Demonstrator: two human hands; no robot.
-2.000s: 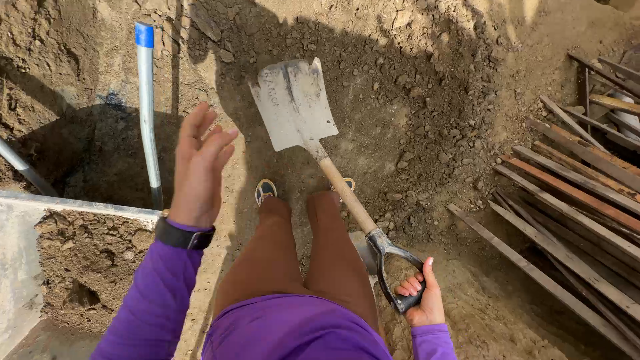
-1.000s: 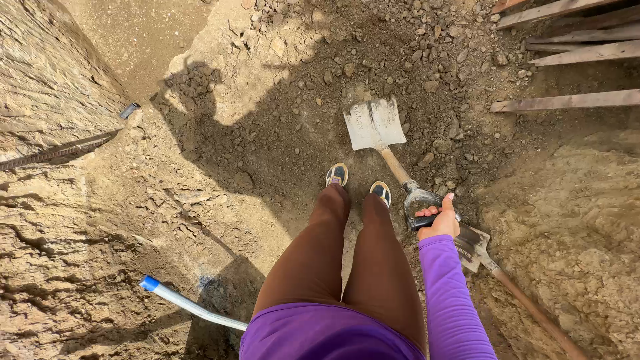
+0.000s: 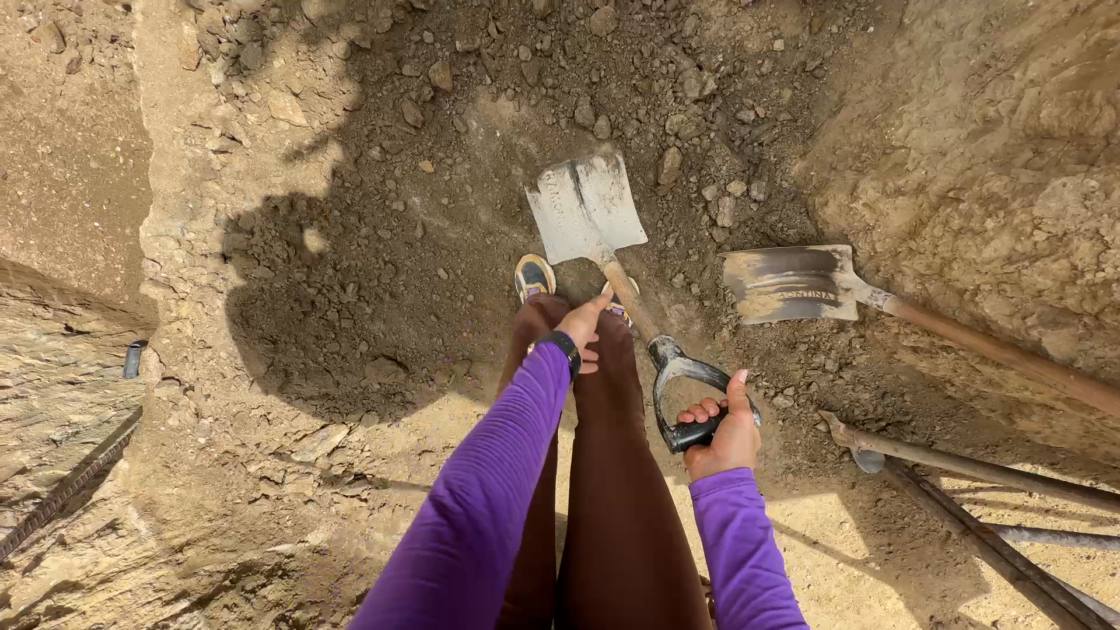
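Note:
A square-bladed shovel [image 3: 588, 206] with a pale, dirt-streaked metal blade and a short wooden shaft hangs or rests in front of my feet. My right hand [image 3: 724, 430] is closed around the grip of its black D-handle, thumb along the side. My left hand [image 3: 584, 332] is beside the shaft, its index finger reaching toward the wood; whether it touches is unclear. Nothing shows in that hand, and its palm is partly hidden. Whether the blade rests on the ground cannot be told.
A second shovel [image 3: 792, 284] with a long wooden handle leans at the right by the earth bank [image 3: 1006, 175]. Long-handled tools [image 3: 980, 472] lie lower right. Loose stones and soil [image 3: 490, 131] cover the ground ahead. A ribbed bar [image 3: 70, 486] is at the left.
My left hand, out of view one second ago, is now near the shovel's shaft. My right hand has kept its hold on the D-handle. The view has shifted strongly.

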